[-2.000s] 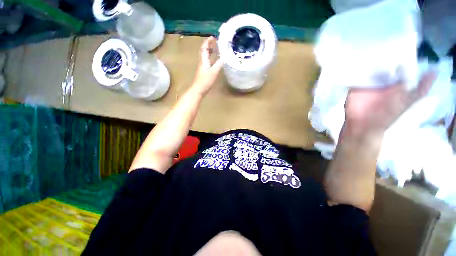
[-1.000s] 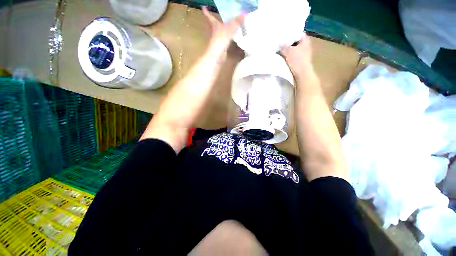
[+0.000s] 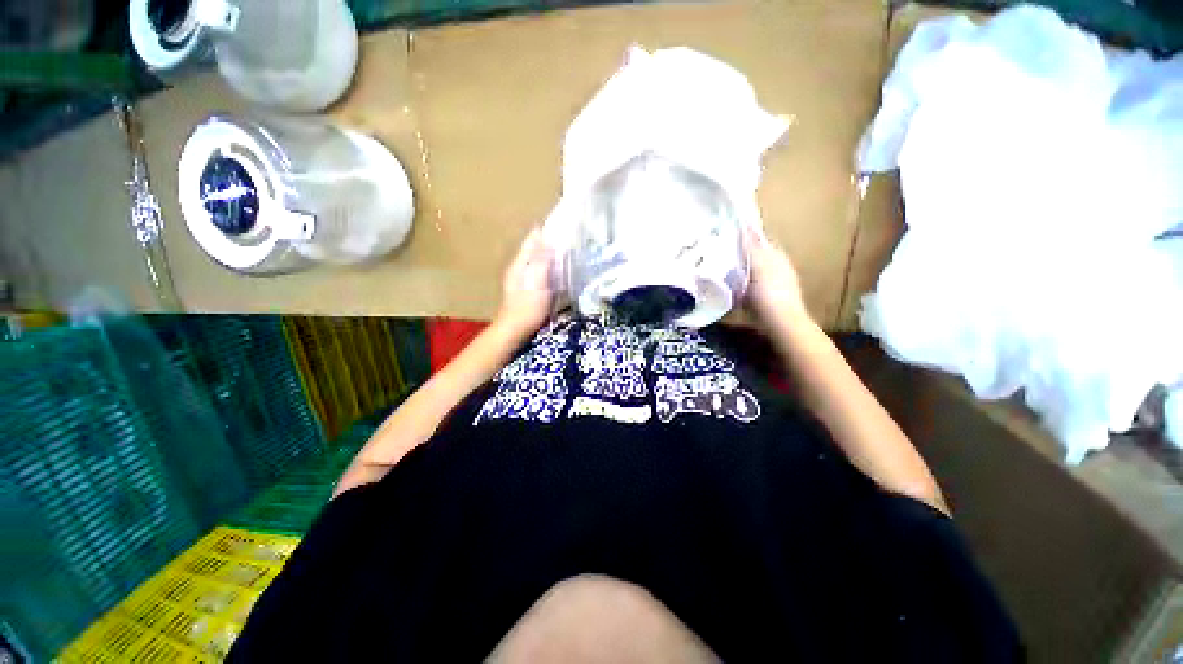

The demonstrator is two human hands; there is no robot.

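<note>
A canister unit [image 3: 659, 253] lies on the cardboard sheet in front of my body, its white collar and black centre facing me. A white poly bag [image 3: 668, 110] covers its far end and reaches down around its sides. My left hand [image 3: 533, 275] is at the left side of the bagged canister, and my right hand [image 3: 771, 275] is at its right side. Both hands hold the bag edge against the canister; the fingertips are partly hidden.
Another canister unit [image 3: 337, 195] lies on the cardboard sheet [image 3: 519, 97] at left, with one more [image 3: 292, 52] behind it. A large bag pile [image 3: 1025, 208] is at right, above a carton [image 3: 1025, 480]. Green and yellow crates [image 3: 195, 590] stand at lower left.
The bag has moved down over the canister and now covers more of it. Both hands have come closer to my body, along the canister's sides.
</note>
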